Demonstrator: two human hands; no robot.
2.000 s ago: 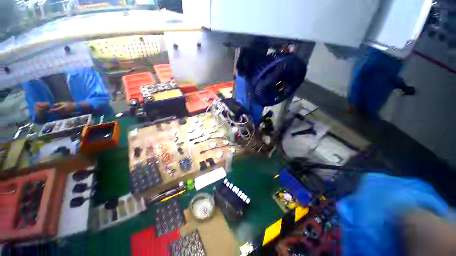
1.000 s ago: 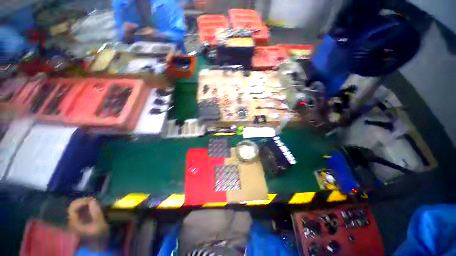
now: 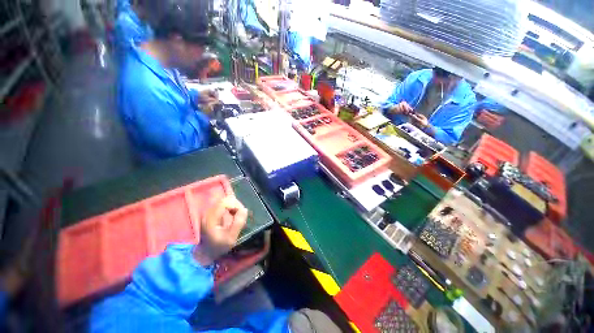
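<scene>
My left hand, in a blue sleeve, is over the right end of a long red compartment tray at the left. Its fingers are curled together; I cannot tell whether they hold something small. My right hand is not in view. Two dark circuit board panels lie at the lower right, partly on a red sheet. One panel is cut off by the bottom edge.
A solder spool stands on the green bench, beside a white-topped box. Red parts trays run along the back. A parts board is at the right. People in blue sit at the left and back.
The view has swung left. My left hand, low at the left one second ago, is now raised over the red tray. The blue sleeve at the right has left the view.
</scene>
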